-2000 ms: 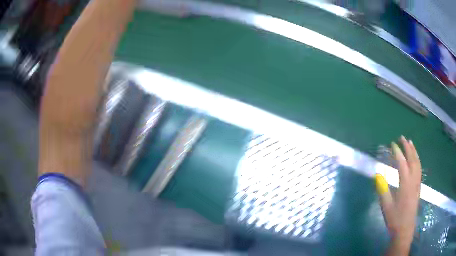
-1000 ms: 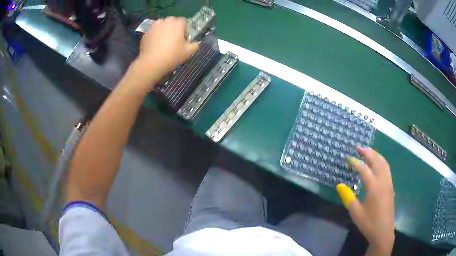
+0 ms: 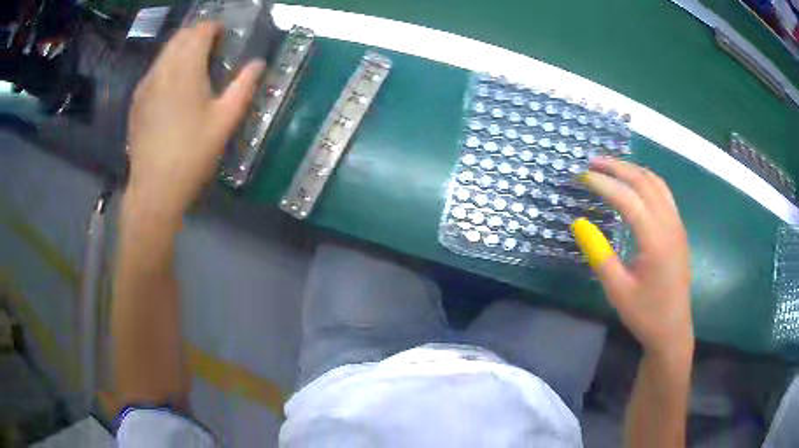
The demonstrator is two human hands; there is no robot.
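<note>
My left hand [image 3: 180, 114] is over the stacked strip housings [image 3: 235, 39] at the upper left, thumb and fingers apart around their near end; blur and the hand hide whether it grips one. A strip housing [image 3: 272, 109] lies just right of the hand, and another strip housing [image 3: 337, 136] lies singly beside it, its row of recesses facing up. The clear blister tray [image 3: 517, 166] holds rows of small round silver components. My right hand [image 3: 644, 236] is over the tray's right side, yellow cot on the thumb, fingertips apart, nothing visible between them.
A white strip [image 3: 420, 35] edges the green bench [image 3: 403, 175]. Beyond it lie housings on the line [image 3: 760, 162] at the right. Another clear tray [image 3: 787, 280] is cut off by the right edge. Dark equipment [image 3: 53, 52] stands upper left. Grey floor with yellow lines is below left.
The view has shifted. My left hand, which held a housing raised above the stack, is now lower over the stack with thumb and fingers spread. My right hand stays over the tray's right side.
</note>
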